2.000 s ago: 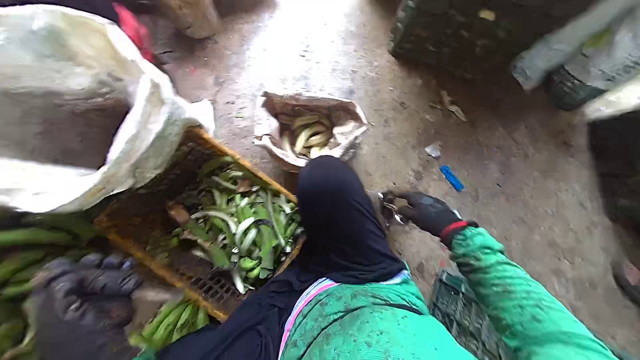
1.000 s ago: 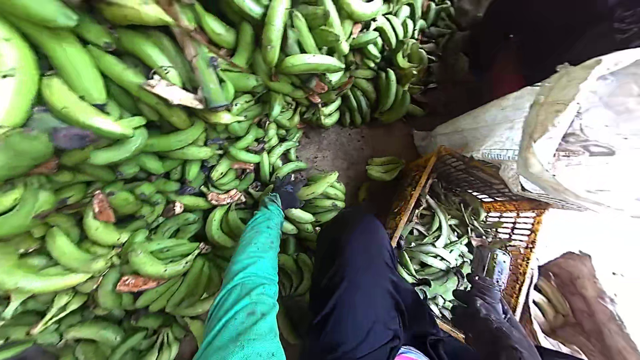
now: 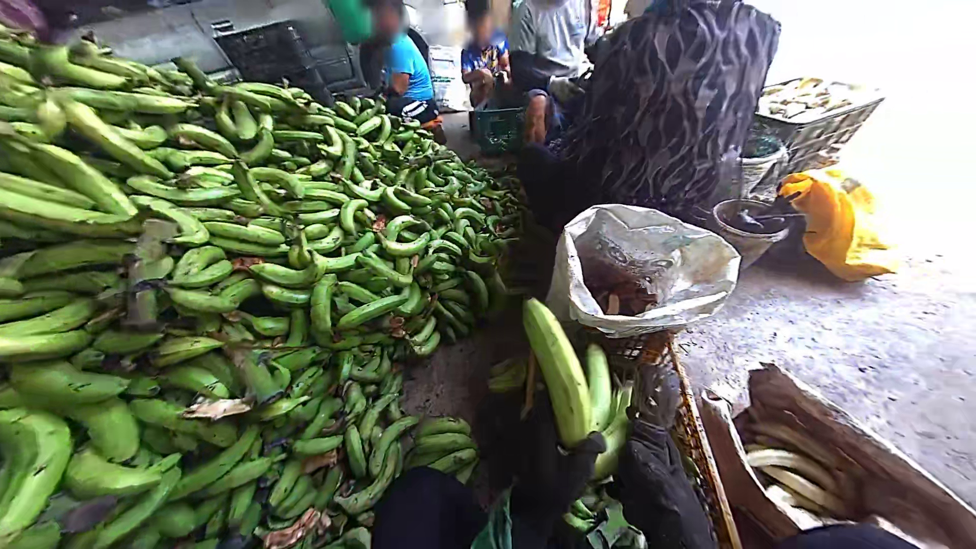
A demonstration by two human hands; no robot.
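Note:
My left hand (image 3: pixel 553 465), in a dark glove, is closed around a green plantain (image 3: pixel 559 374) held upright over the crate. More green plantains (image 3: pixel 601 393) stand beside it, between my two hands. My right hand (image 3: pixel 659 465), also in a dark glove, is just right of the fruit; a blurred object (image 3: pixel 657 389) rises at its fingers, and its grip is hard to make out. Below them, green peels (image 3: pixel 602 522) lie in the yellow plastic crate (image 3: pixel 698 435). A large heap of green plantains (image 3: pixel 320 267) fills the left side.
An open white sack (image 3: pixel 648 305) stands behind the crate. A brown-lined sack (image 3: pixel 839 442) with peeled plantains (image 3: pixel 797 473) is at right. Farther back are a bucket (image 3: pixel 751 229), a yellow bag (image 3: pixel 835 221), a crate of pale pieces (image 3: pixel 820 114) and several people (image 3: pixel 412 69).
My left hand has moved from the plantain pile to above the crate, now with a plantain in it. The view has swung up, showing people farther back.

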